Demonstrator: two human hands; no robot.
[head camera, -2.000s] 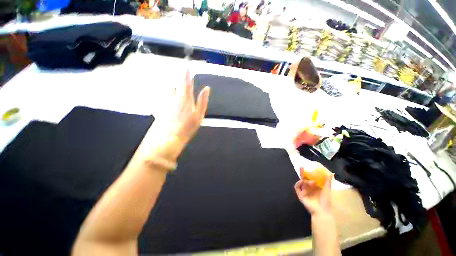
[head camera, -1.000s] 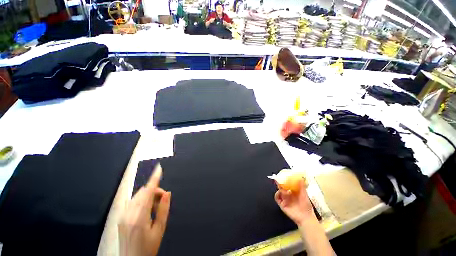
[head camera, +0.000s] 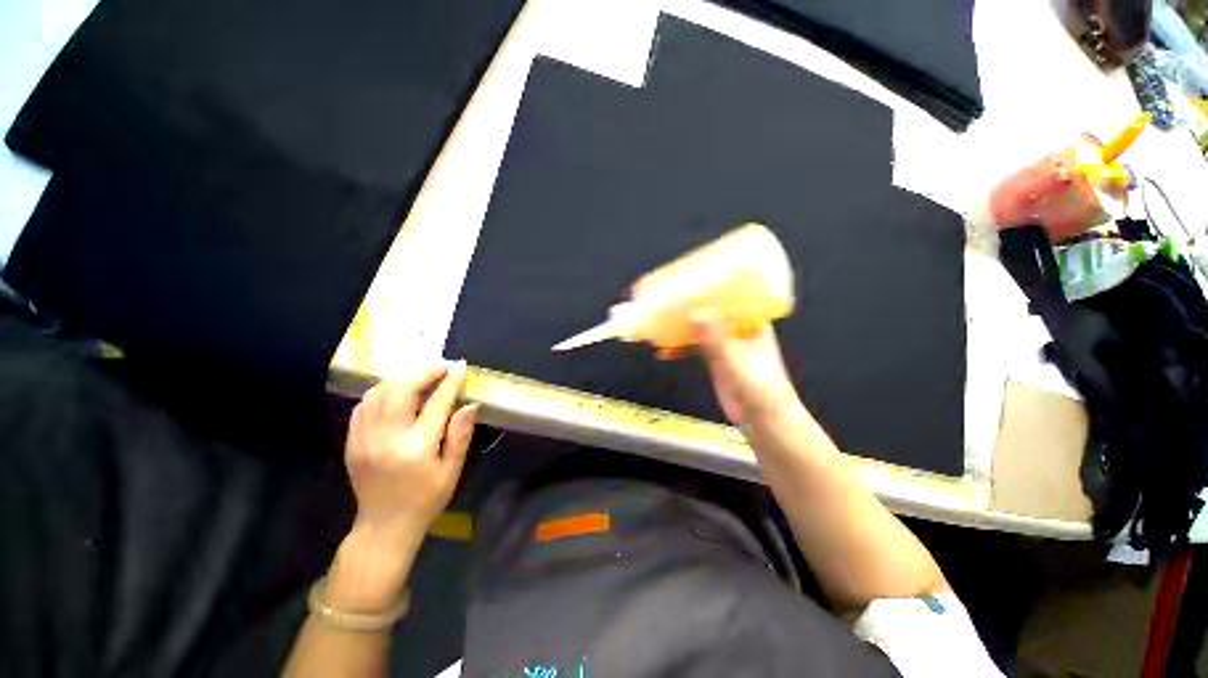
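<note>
A black fabric panel (head camera: 742, 172) with notched corners lies flat in front of me, its near edge along the table's near edge. My right hand (head camera: 742, 364) grips a pale yellow-orange squeeze bottle (head camera: 715, 285) above the panel, its narrow nozzle pointing left and slightly down. My left hand (head camera: 413, 431) is at the table's near edge, with thumb and forefinger at the panel's near left corner. Whether the fingertips pinch the fabric is too small to tell.
A black pile (head camera: 265, 146) lies left, beyond a gap. Another black stack (head camera: 914, 53) is beyond the panel. At right are a pink-red pot (head camera: 1047, 196) with a yellow handle, a clear-green bottle (head camera: 1097, 268), black strips (head camera: 1146, 384) and a tan board (head camera: 1040, 450).
The view has tilted down to the near edge. My left hand has moved from above the panel to its near left corner. My right hand has brought the bottle left over the panel.
</note>
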